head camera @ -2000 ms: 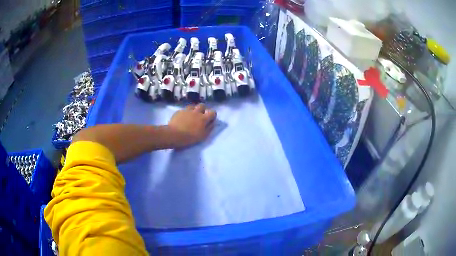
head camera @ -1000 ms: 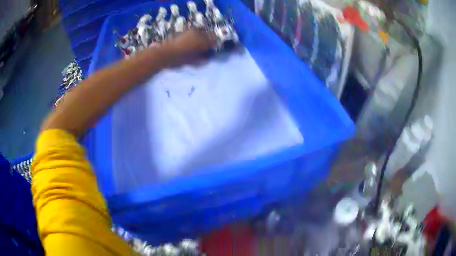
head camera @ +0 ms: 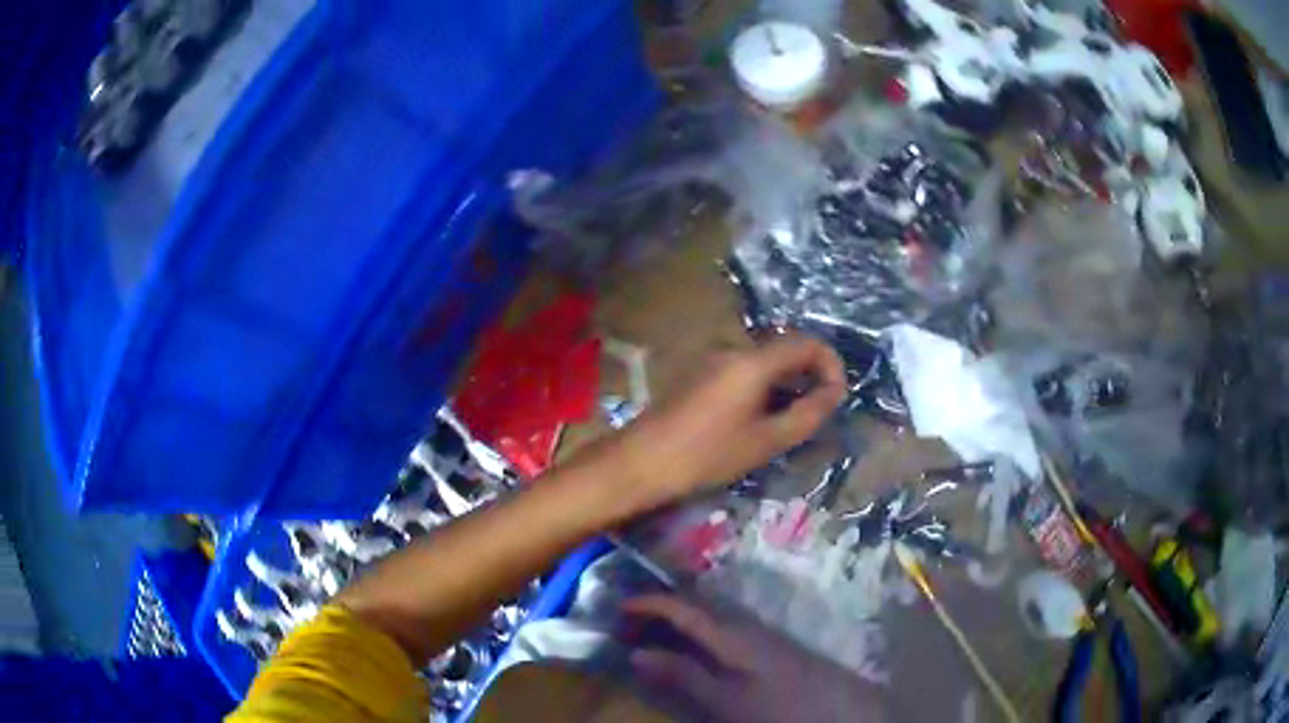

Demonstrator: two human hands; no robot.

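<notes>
My left hand (head camera: 770,403), in a yellow sleeve, reaches over the brown bench. Its thumb and fingers curl close together beside loose dark parts (head camera: 862,360); whether it holds something cannot be told. My right hand (head camera: 693,650) is low in the middle, blurred and partly in shadow, below the left forearm; its grip is unclear. A clear bag of shiny small parts (head camera: 905,212) lies beyond the left hand. More thin dark and chrome pieces (head camera: 919,516) lie loose to its near right.
A large blue crate (head camera: 325,212) stands at upper left, with a tray of white bodies (head camera: 290,572) below it. A red sheet (head camera: 537,381) lies beside the crate. White bodies (head camera: 1060,71), a round white container (head camera: 778,64), blue-handled pliers (head camera: 1096,678) and a yellow-tipped stick (head camera: 961,629) are on the bench.
The view has swung from the blue crate to the bench on the right. My left hand has left the white bodies in the crate and is over the bench. My right hand has come into view.
</notes>
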